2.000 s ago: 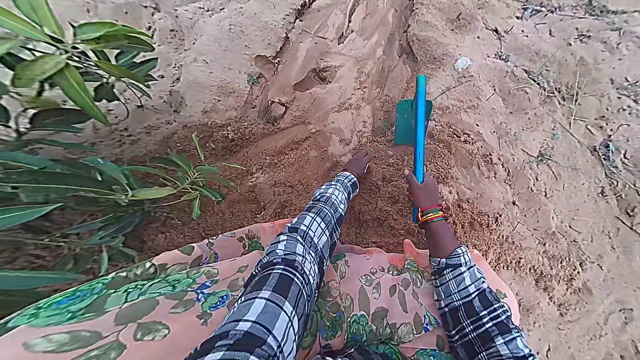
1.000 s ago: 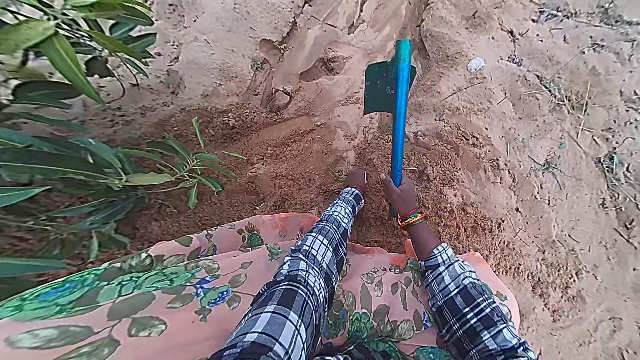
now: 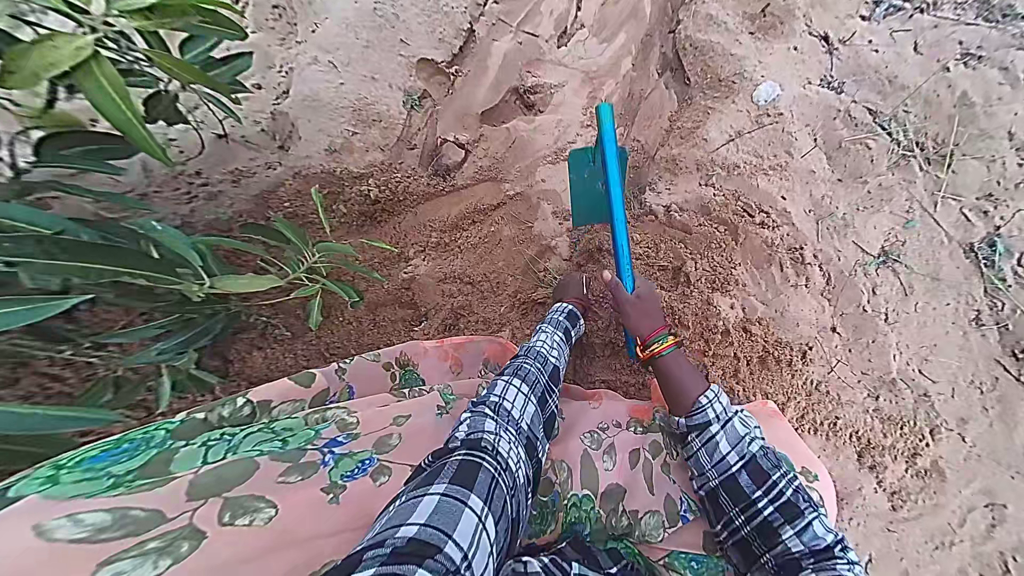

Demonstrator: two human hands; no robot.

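Observation:
My right hand (image 3: 636, 308) is closed round the blue handle of a small hoe (image 3: 614, 192). The hoe's green metal blade (image 3: 588, 186) hangs at the far end of the handle, over the soil. Close by on the left, my left hand (image 3: 570, 290) reaches down to the loose reddish soil (image 3: 496, 272), beside a thin tuft of dry grass (image 3: 546, 274). Its fingers are mostly hidden, so whether it grips anything cannot be told.
A leafy green plant (image 3: 184, 272) spreads in from the left. Pink floral cloth (image 3: 320, 464) covers my lap. Beyond the loose soil lies smooth damp ground with a hollow (image 3: 520, 104). A small whitish lump (image 3: 766, 94) and dry twigs lie on the right.
The hoe has shifted in my right hand, its blade rising away and then coming back lower. My left hand stays low at the soil, close to the right hand.

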